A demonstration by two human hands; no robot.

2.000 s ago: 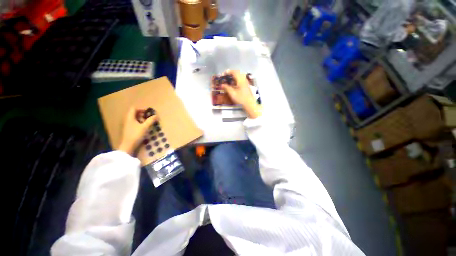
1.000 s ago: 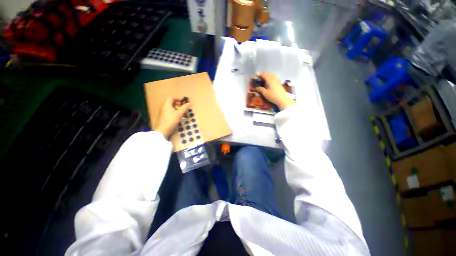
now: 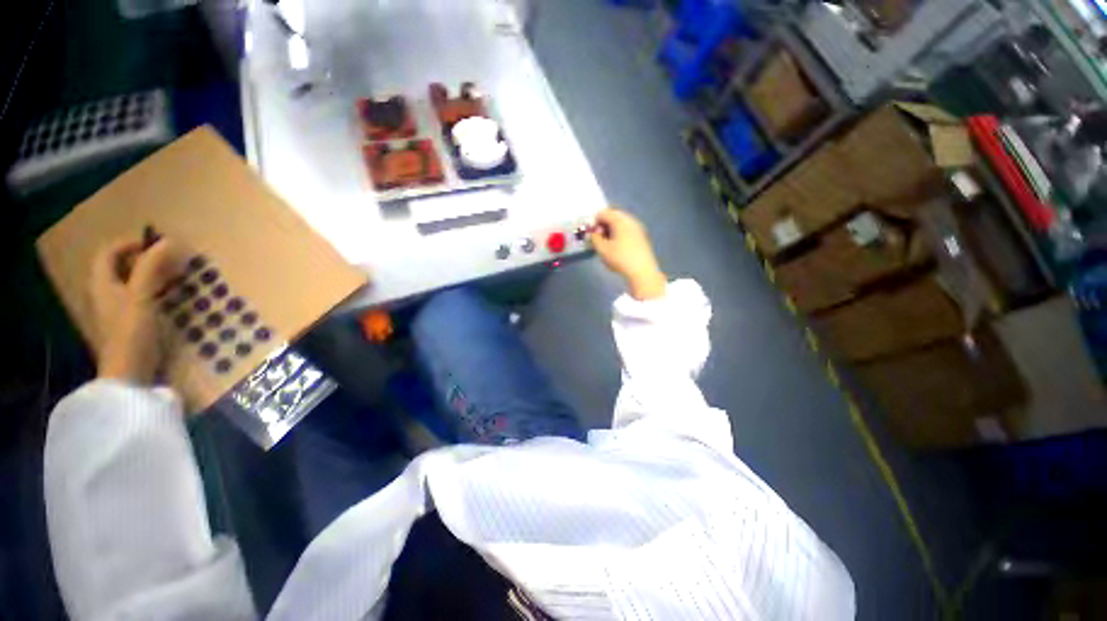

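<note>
My left hand [image 3: 131,303] is over the tan cardboard board [image 3: 261,224], with a small black part [image 3: 151,237] at its fingertips. Beside its fingers, round dark dots [image 3: 219,324] stand in rows on a liner sheet, whose silvery end [image 3: 282,394] hangs past the board's edge. My right hand [image 3: 629,252] is at the right end of the button row, fingertips at the last button [image 3: 582,232]; whether it grips anything is unclear. On the white machine [image 3: 310,206], the orange-brown fixture [image 3: 404,164] holds a dark piece [image 3: 387,114] at its back left and a round white piece [image 3: 478,142] at right.
A red button [image 3: 556,243] is in the row on the machine's front edge. A pale perforated tray [image 3: 91,134] lies behind the board. An orange object [image 3: 376,324] is below the machine's front edge. Cardboard boxes [image 3: 850,297] and blue stools stand across the aisle at right.
My right hand has left the fixture and moved toward me and right to the machine's front edge. The fixture is now uncovered. The view has shifted right; my left hand remains at the board.
</note>
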